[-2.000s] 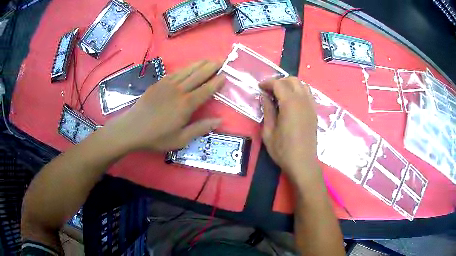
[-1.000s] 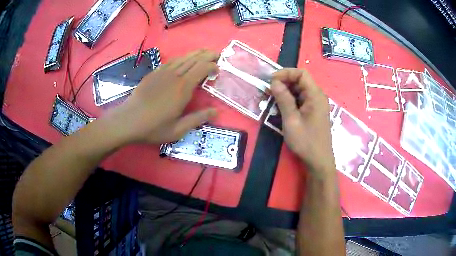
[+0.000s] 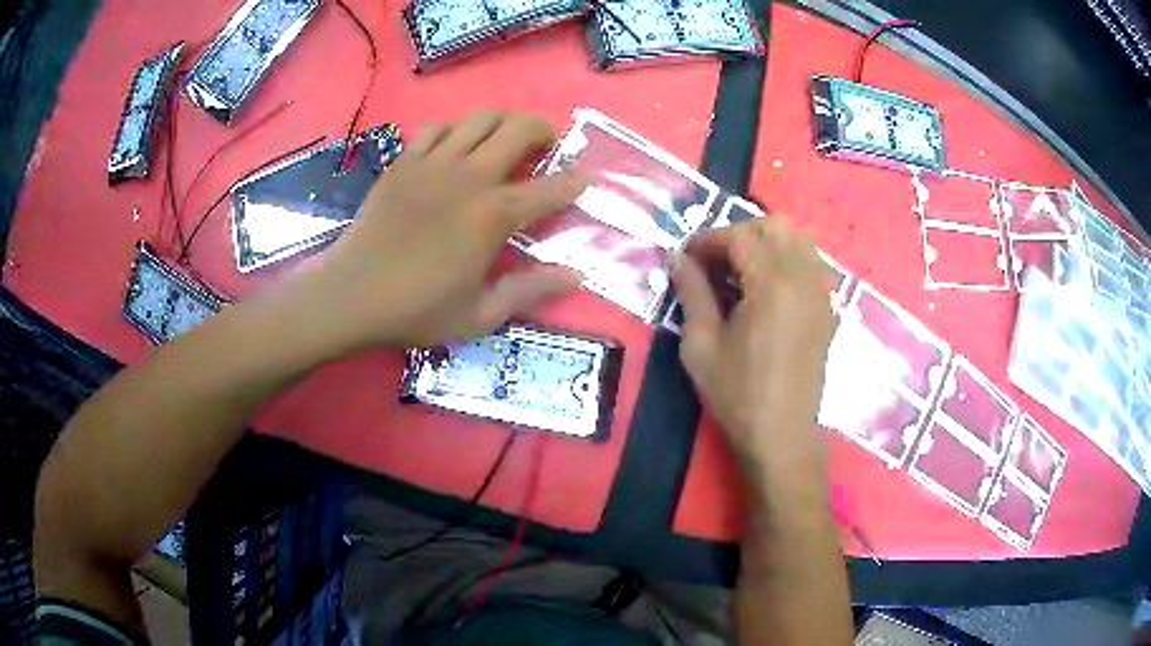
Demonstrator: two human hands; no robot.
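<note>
The gasket sheet on clear liner (image 3: 880, 366), a long glossy strip with white frames, lies slanting from the middle to the lower right. My left hand (image 3: 448, 246) is open over its left end, with thumb and fingers spread at the edge. My right hand (image 3: 764, 328) has thumb and fingertips pinched at the sheet, near the black strip; its fingers partly hide the frames there. An LED light module (image 3: 511, 379) lies board up just below my left hand, its red and black wires trailing toward me.
More modules lie along the back (image 3: 675, 28) and left (image 3: 259, 53). A face-down module (image 3: 297, 208) is partly behind my left hand. Another module (image 3: 880, 123), a used gasket sheet (image 3: 966, 231) and stacked liners (image 3: 1086, 347) are at right. A pink pointed tool (image 3: 848, 507) is beside my right forearm.
My right hand moved right along the sheet, then slightly back and down. My left thumb and fingers now reach farther over the sheet's left end. The view shifted slightly.
</note>
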